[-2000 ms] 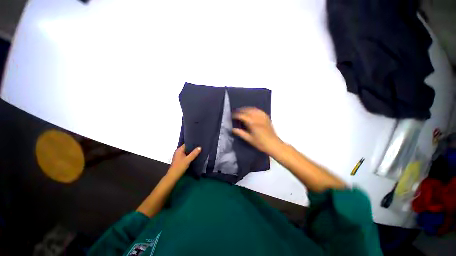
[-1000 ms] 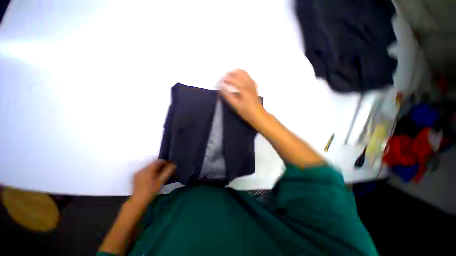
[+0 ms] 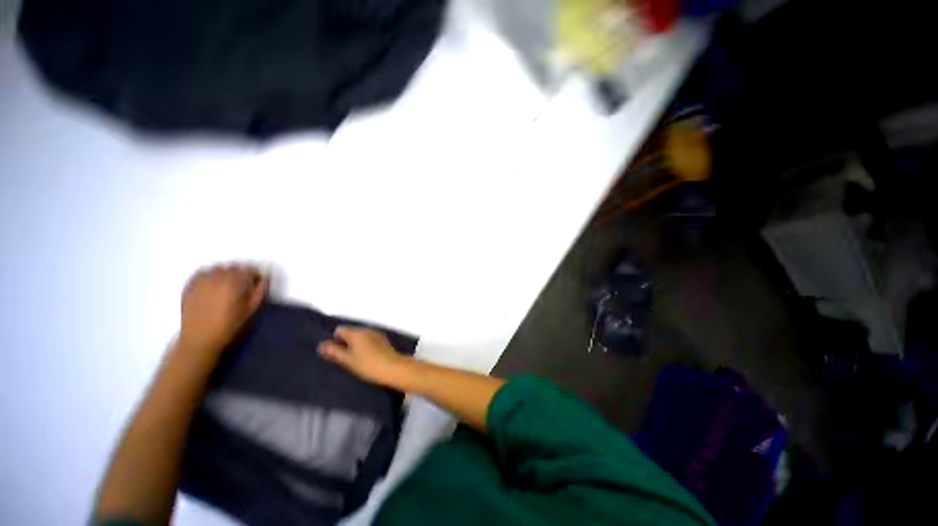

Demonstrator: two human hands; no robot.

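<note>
A dark folded garment [image 3: 288,354] with a lighter grey patch lies on the white table at the lower left, near the table's edge. My left hand [image 3: 219,305] is at its upper left corner with curled fingers; blur hides whether it grips the cloth. My right hand [image 3: 367,357] rests on the garment's upper right part, fingertips on the cloth. Whether it pinches the cloth cannot be seen.
A loose dark garment pile [image 3: 226,62] lies at the table's back left. A blurred packet with yellow contents [image 3: 597,36] is near the far edge. A blue crate with purple [image 3: 710,442], dark bundles [image 3: 622,303] and a yellow stool top [image 3: 687,151] stand right of the table.
The view has swung right, so the garment appears lower left and rotated. My left hand has moved from the garment's near side to its far corner; my right hand is farther right on it.
</note>
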